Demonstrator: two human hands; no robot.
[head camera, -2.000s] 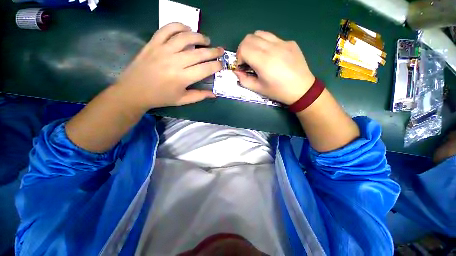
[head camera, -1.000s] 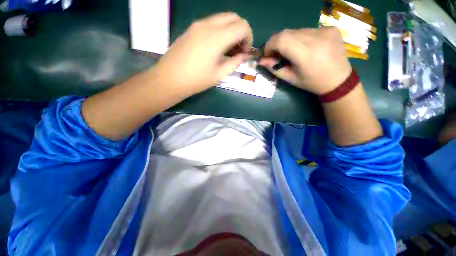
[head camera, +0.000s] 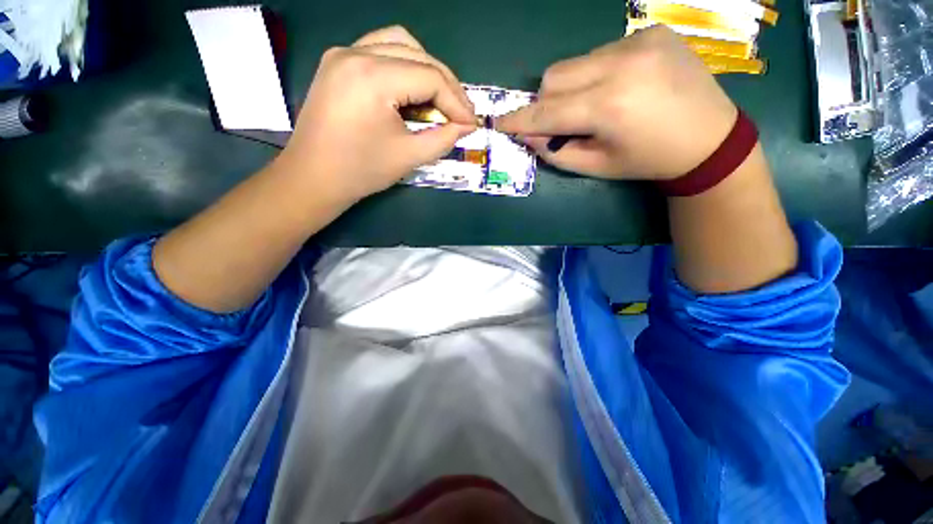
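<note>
An open phone housing (head camera: 512, 154), silver-white with an orange piece and a green part inside, lies on the dark green mat in front of me. My left hand (head camera: 384, 113) is over its left part, thumb and forefinger pinching the end of an orange-gold flex cable (head camera: 417, 125). My right hand (head camera: 624, 113) reaches in from the right, fingertips at the small dark end of the cable, above the housing. A black pen-like tool (head camera: 558, 143) is tucked in my right hand; most of it is hidden.
A white sheet (head camera: 241, 70) with a dark red edge lies left. A fanned stack of flex cables (head camera: 706, 31) is at the upper right. A spare housing (head camera: 841, 77) and clear plastic bag (head camera: 905, 113) are far right. White strips (head camera: 46, 36) and a ribbed roller (head camera: 14, 117) are far left.
The housing now shows its green part, turned compared with before. Both hands have come together over it with the cable between them. The surroundings have shifted in view.
</note>
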